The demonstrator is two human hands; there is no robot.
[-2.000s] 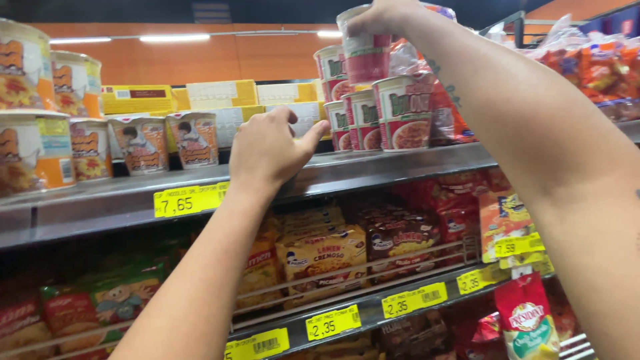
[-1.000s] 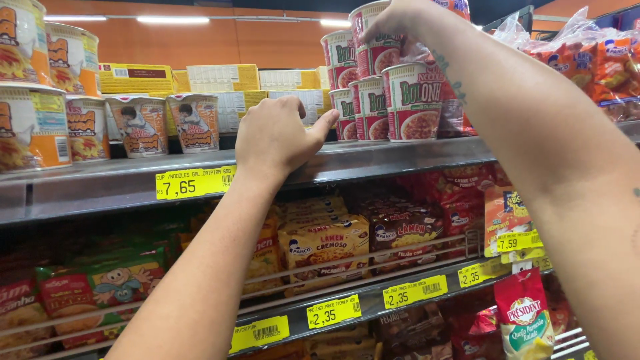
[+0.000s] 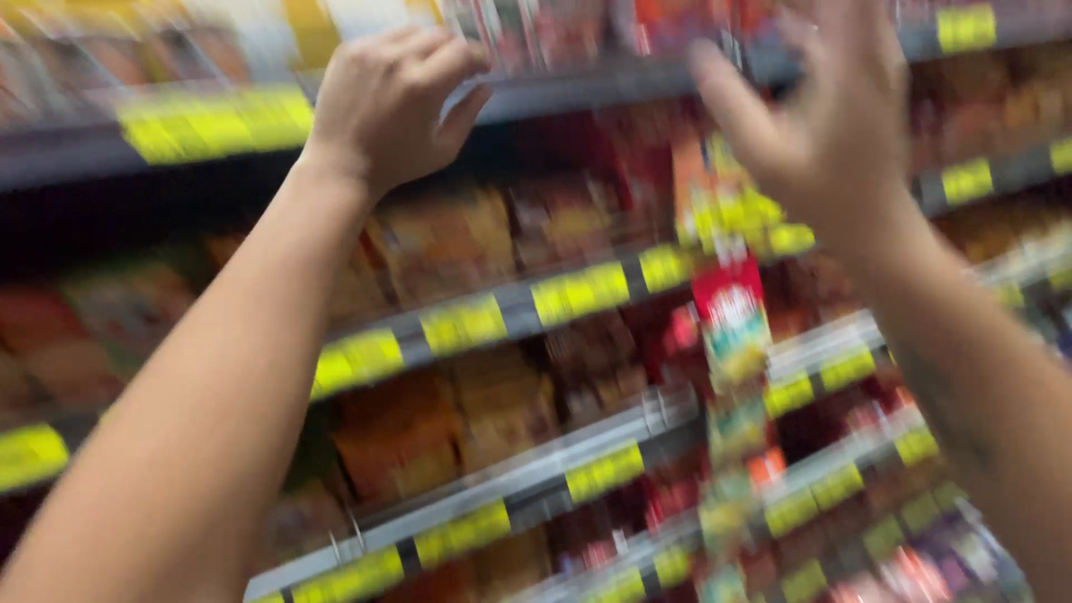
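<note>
The view is strongly blurred. My left hand point(image 3: 394, 109) is raised at the front of the top shelf point(image 3: 578, 88), fingers curled loosely, with nothing seen in it. My right hand point(image 3: 821, 126) is up at the right, thumb and fingers spread, holding nothing; its fingertips are cut off or smeared at the top edge. Between the hands, blurred cups point(image 3: 553, 33) stand on the top shelf. More cups point(image 3: 184, 50) stand on that shelf to the left of my left hand.
Lower shelves hold packets of instant noodles point(image 3: 444, 243) behind a rail with yellow price tags point(image 3: 578, 293). A strip of hanging red and green packets point(image 3: 733, 310) projects in front of the shelves below my right hand. More stocked shelves point(image 3: 837, 377) run to the right.
My right hand was on a noodle cup atop the stack; it has let go and come away, fingers spread. My left hand remains raised by the top shelf. The view has tipped downward.
</note>
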